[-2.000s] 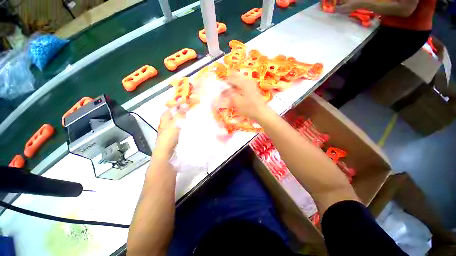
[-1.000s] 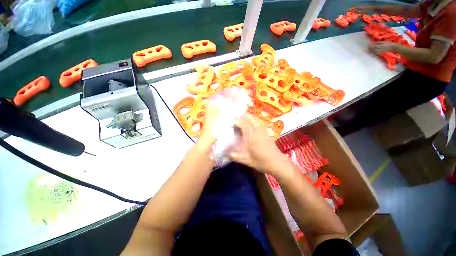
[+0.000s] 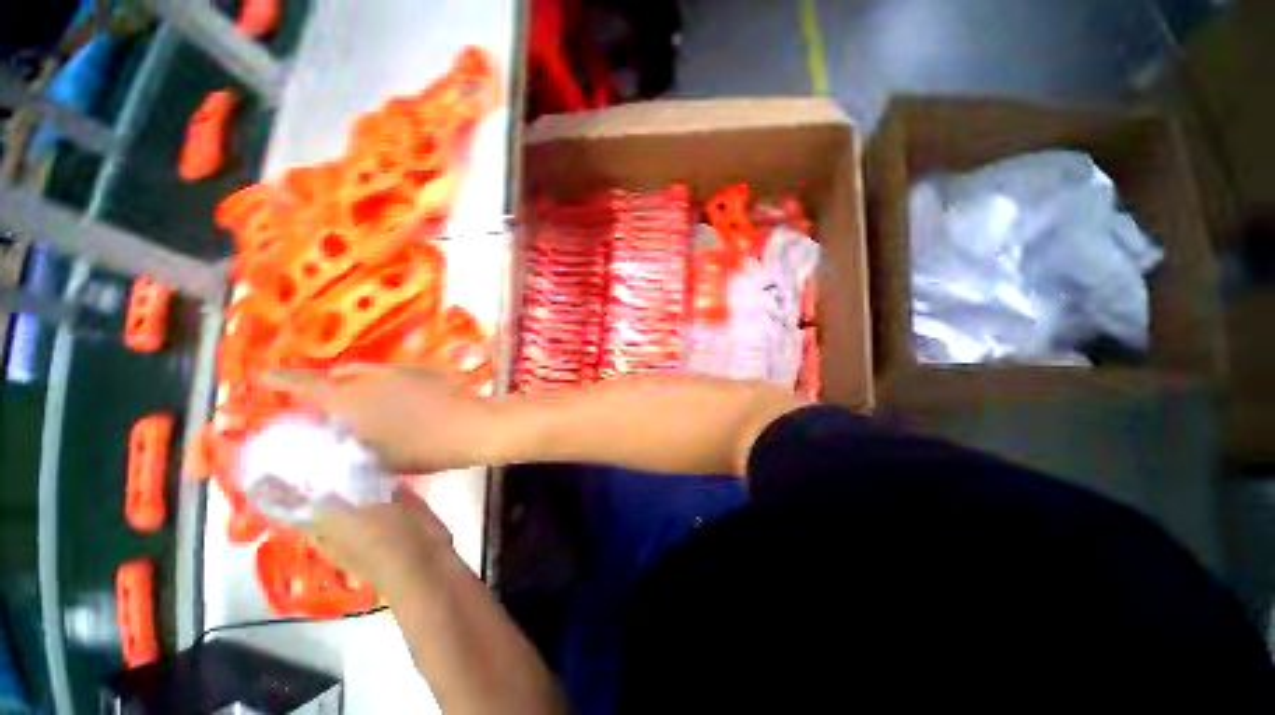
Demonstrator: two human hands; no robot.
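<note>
A bunched whitish clear plastic bag [image 3: 311, 472] is between my hands over the bench. My left hand [image 3: 375, 528] comes from below and is closed around the lower side of the bag. My right hand [image 3: 347, 405] lies just above the bag, over the orange parts; it is blurred, and whether it grips the bag cannot be told. A heap of loose orange moulded housings [image 3: 350, 300] lies on the white bench [image 3: 371, 31], beyond and around my hands.
An open supply carton [image 3: 843, 266] beside the bench holds rows of bagged housings [image 3: 650, 279] and a pale sheet. A waste carton [image 3: 1189, 266] to its right holds crumpled white bags [image 3: 1028, 259]. Orange parts sit on the green conveyor [image 3: 91, 468] at left. A metal-and-black device [image 3: 231, 677] is at bottom left.
The view has swung right, bringing both cartons into fuller view. The bag is bunched smaller, and my hands with it are now over the orange heap.
</note>
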